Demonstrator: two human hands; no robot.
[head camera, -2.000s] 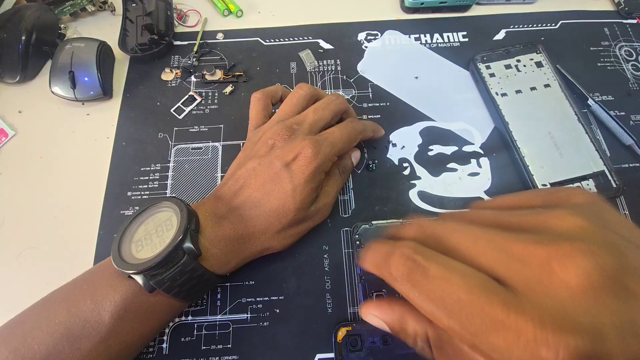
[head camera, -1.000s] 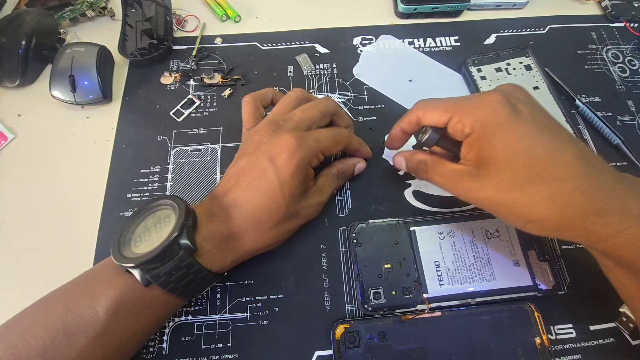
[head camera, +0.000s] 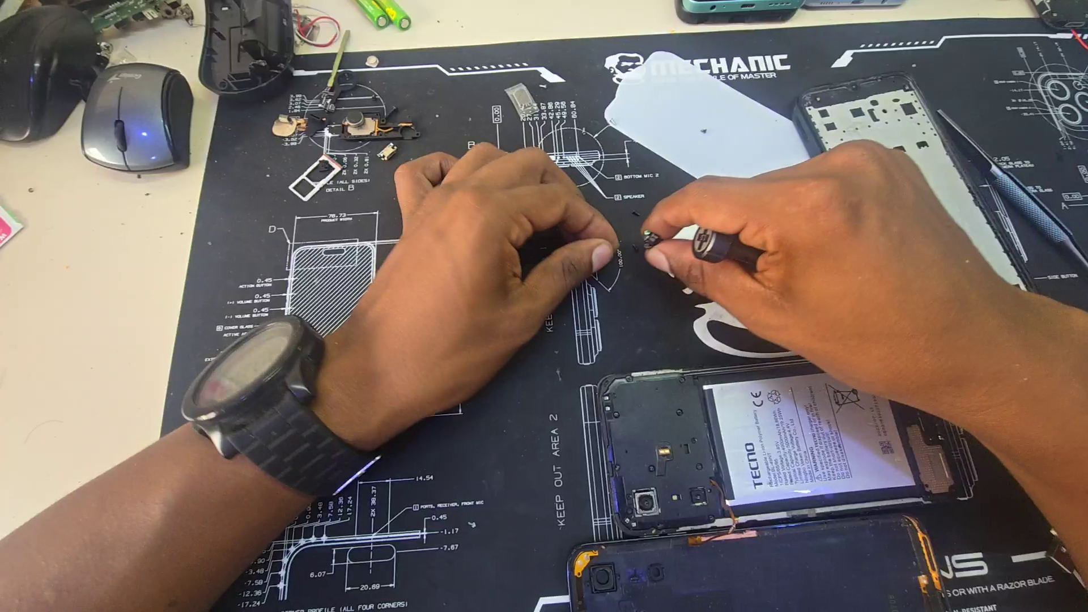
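My right hand (head camera: 816, 238) pinches a tiny dark part (head camera: 651, 239) between thumb and index finger. A black screwdriver (head camera: 722, 247) is also held in it, lying between the fingers and pointing left. My left hand (head camera: 501, 246), with a black watch on the wrist, rests on the black printed work mat (head camera: 493, 476), thumb and index fingertips together; whether anything is between them cannot be told. A few tiny dark specks lie on the mat between the hands. Below my right hand lies an opened phone (head camera: 659, 425) with its battery (head camera: 807, 442) showing, and a dark phone back cover (head camera: 748, 569) beside it.
A white sheet (head camera: 697, 119) and a phone frame (head camera: 960, 178) lie beyond my right hand, with metal tweezers (head camera: 1020, 195) at the right. A SIM tray (head camera: 315, 178) and small phone parts (head camera: 374, 127) lie at the upper left. A computer mouse (head camera: 138, 119) stands on the white table.
My right hand has moved up from over the opened phone to near my left fingertips, uncovering the phone and its battery. My left hand has stayed in about the same place.
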